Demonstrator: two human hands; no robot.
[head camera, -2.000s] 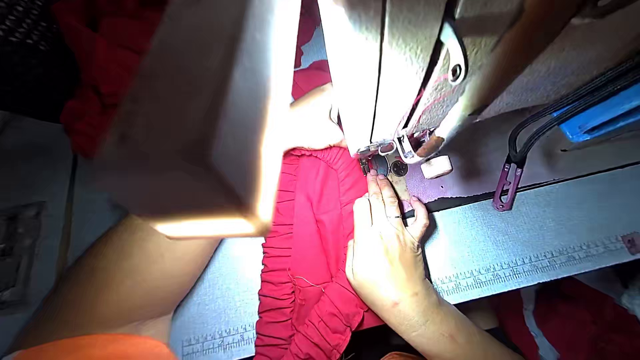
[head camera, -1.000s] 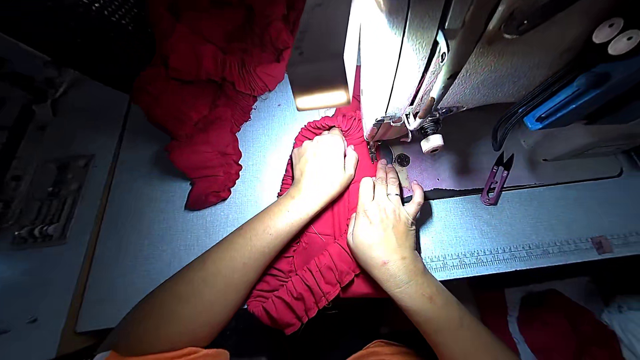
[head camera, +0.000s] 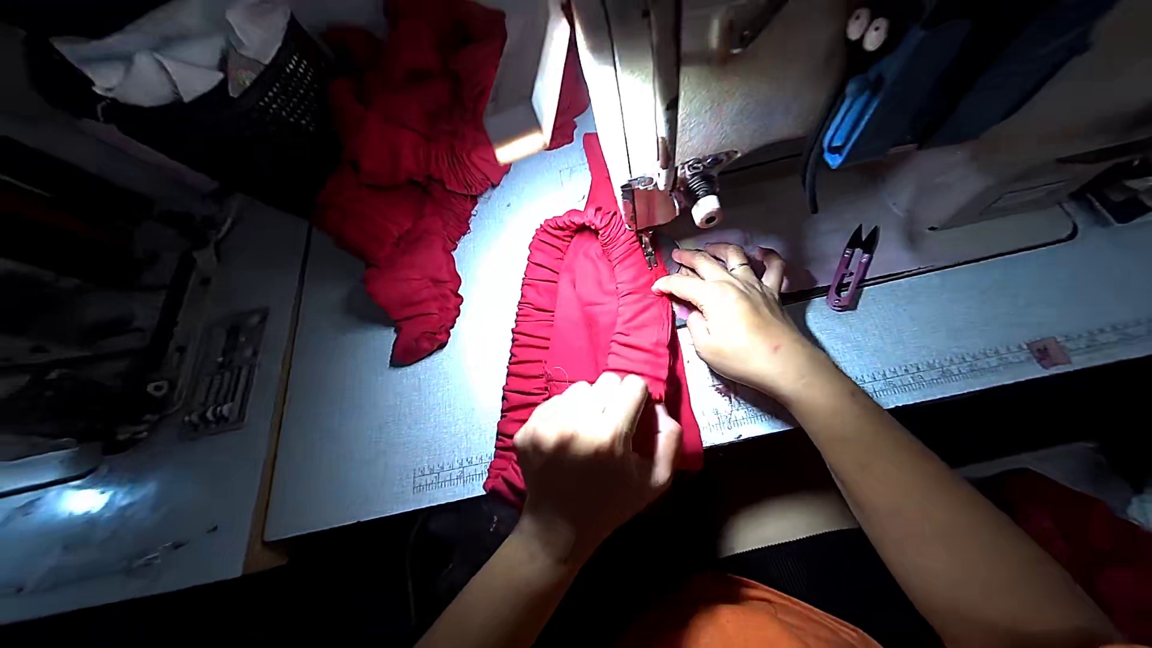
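A red garment piece with a gathered waistband (head camera: 585, 306) lies on the sewing table, its right edge under the presser foot (head camera: 649, 249) of a sewing machine (head camera: 765, 81). Near the table's front edge, my left hand (head camera: 594, 450) grips the gathered cloth, knuckles up and fingers curled. My right hand (head camera: 738, 315) lies palm down just right of the presser foot, its thumb and fingertips at the cloth's right edge and the other fingers spread over the machine bed. Whether its fingertips pinch the cloth is hidden.
Thread snips (head camera: 850, 270) lie right of my right hand. More gathered red cloth (head camera: 405, 198) is heaped at the left, beside a black basket (head camera: 270, 108) holding pale cloth. A printed ruler scale (head camera: 936, 364) runs along the front edge. Another machine (head camera: 99, 360) stands far left.
My left hand has moved from the cloth beside the needle area toward the table's front edge. My right hand's fingers have spread and shifted a little to the right. The view has shifted.
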